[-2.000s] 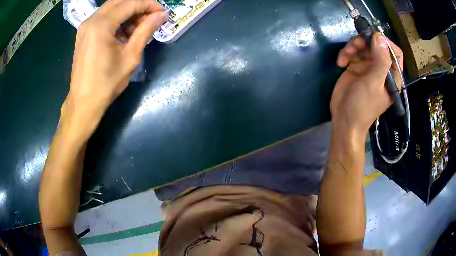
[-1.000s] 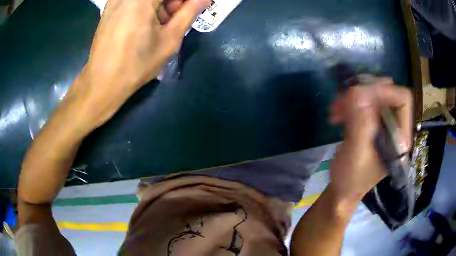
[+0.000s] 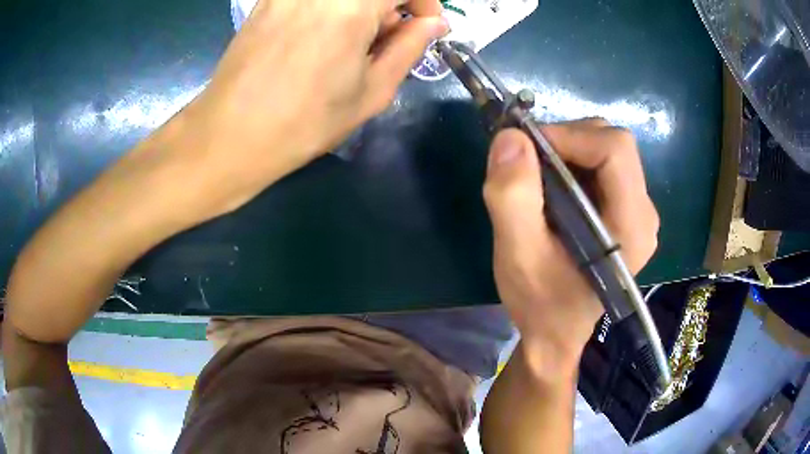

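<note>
A white power strip housing (image 3: 502,19) lies on the dark green bench at the top centre, cut off by the picture's top edge. My left hand (image 3: 324,66) is at its left end, thumb and fingertips pinched together; what they pinch is too small to tell. My right hand (image 3: 573,213) grips the soldering iron (image 3: 582,232), with its wire-feed tube along the handle. The iron's tip reaches the housing's near end beside my left fingertips; whether it touches cannot be told. A clear plastic bag (image 3: 355,142) shows below my left hand.
A clear fume hood (image 3: 764,66) hangs at the upper right. A wooden tray (image 3: 730,226) stands at the right bench edge. Below it is a black parts box (image 3: 626,395) with brass strips (image 3: 688,350). Wire offcuts (image 3: 129,288) lie near the front edge at left.
My right hand has brought the soldering iron from the right over to the housing. The housing and my left hand now appear further right in the view, which has shifted.
</note>
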